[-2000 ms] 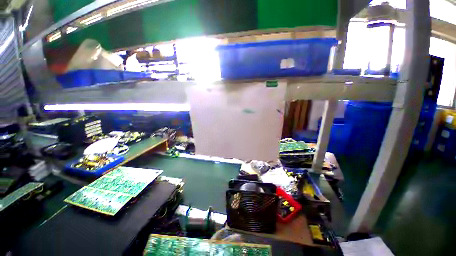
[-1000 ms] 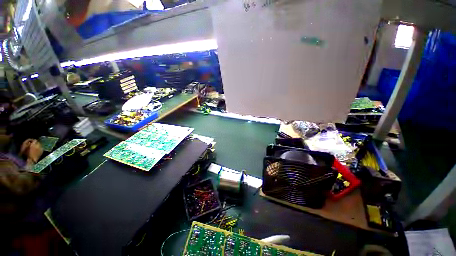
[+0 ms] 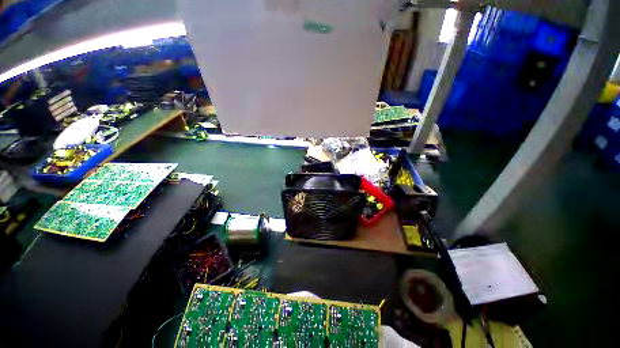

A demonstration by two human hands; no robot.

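A green PCB panel (image 3: 279,323) with yellowish edges stands at the bottom centre, its side with silvery dots towards me, its lower part cut off by the picture's edge. My right hand (image 3: 398,338), in a white glove, shows as a small patch at the panel's right edge and seems to hold it. Another bit of white glove shows behind the panel's top edge; which hand it belongs to is unclear. Most of the gloved hand is hidden or out of the picture. My left hand cannot be made out.
A wire box (image 3: 204,264) and solder reel (image 3: 245,231) lie behind the panel. A black fan (image 3: 323,207) stands on brown board by a red tray (image 3: 385,202). Stacked panels (image 3: 105,197) and a black sheet (image 3: 102,272) are left. White paper (image 3: 493,272) and a tape roll (image 3: 426,296) are right.
The view has tipped down and then swung right. More of the green panel now shows at the bottom, with white glove at its right edge. The wire box has come into view.
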